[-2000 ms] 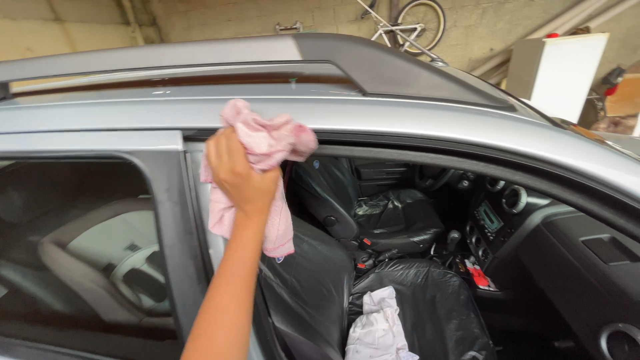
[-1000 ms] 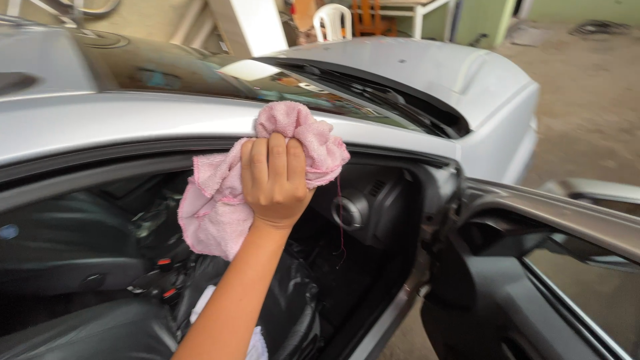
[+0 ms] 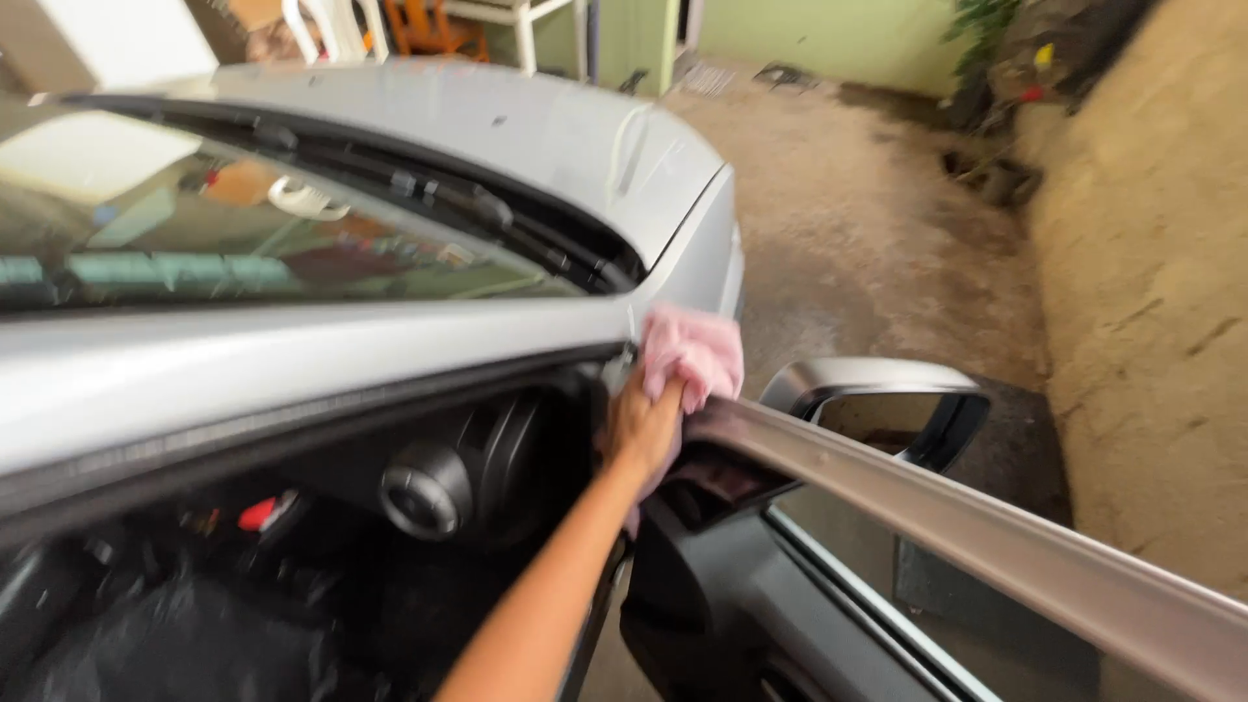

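My left hand (image 3: 647,419) is closed around a crumpled pink cloth (image 3: 694,351). The cloth lies at the front corner of the car's door opening, where the silver windshield pillar (image 3: 322,341) meets the fender (image 3: 697,249) and the open front door (image 3: 936,517). Part of the cloth hangs below my wrist, mostly hidden by the hand and forearm. The hand and cloth are slightly blurred. My right hand is out of view.
The side mirror (image 3: 877,390) juts out beyond the door frame. Inside the car are a round air vent (image 3: 421,499) and a red object (image 3: 259,514). A rough wall (image 3: 1150,292) stands at the right. Past the hood (image 3: 458,107) is a white plastic chair (image 3: 336,29).
My left hand has moved forward with the pink cloth, from the roof edge above the door opening to the base of the windshield pillar. The view has swung toward the front of the car.
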